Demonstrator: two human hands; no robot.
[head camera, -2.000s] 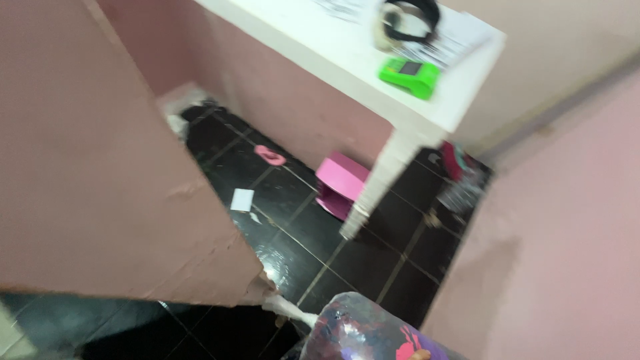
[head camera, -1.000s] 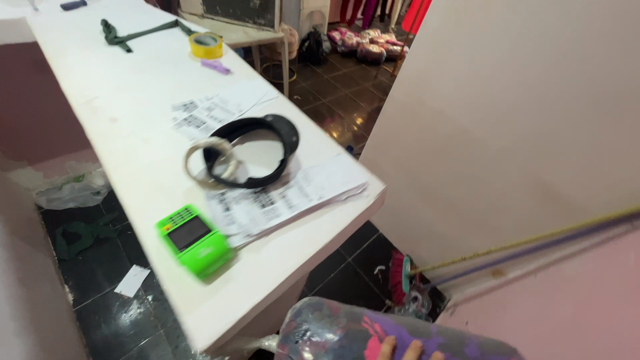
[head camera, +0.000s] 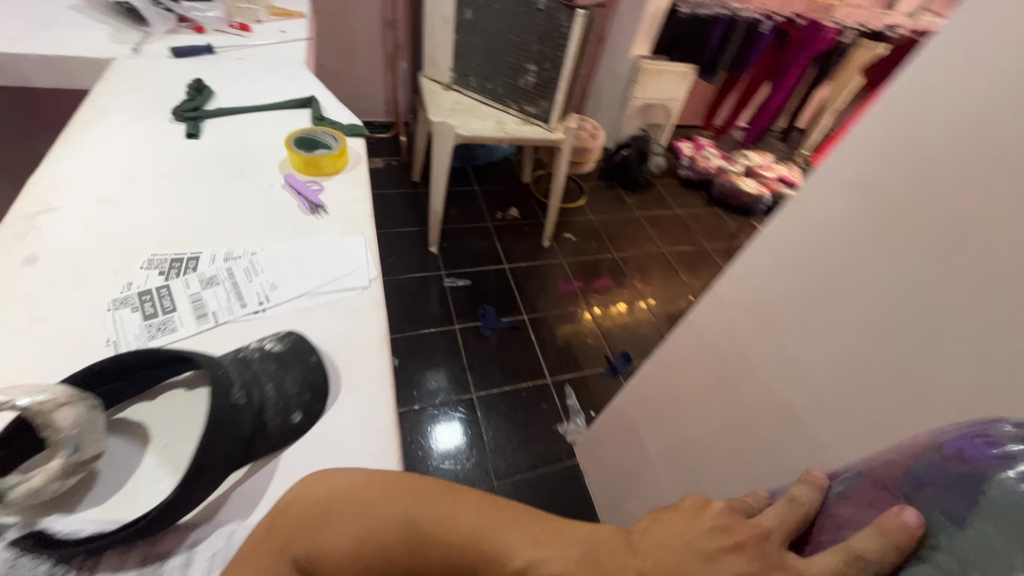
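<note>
My left hand (head camera: 744, 524) reaches across from the lower left, its fingers spread over a clear plastic bag (head camera: 960, 496) of dark and purple contents at the lower right, holding it. The bag runs out of view. My right hand is not in view. Left of my forearm, a black visor (head camera: 276, 392) lies on the white table (head camera: 48, 200), a roll of clear tape (head camera: 60, 440) overlapping its band. Beyond are printed labels (head camera: 216, 292), purple thread snips (head camera: 304, 192), a yellow tape roll (head camera: 317, 152), a dark green fabric strip (head camera: 256, 106) and a screwdriver (head camera: 192, 50).
A white plastic chair (head camera: 480, 120) holding a dark panel stands beyond the table's right edge. A pale partition (head camera: 800, 320) rises at the right. Scraps lie on the black tiled floor (head camera: 512, 352). Wrapped bundles (head camera: 744, 176) lie below hanging garments (head camera: 768, 80).
The view has swung far along the table and nearer to the visor. My left forearm has come into view, and more of the hand on the bag shows. The green card reader has left the view.
</note>
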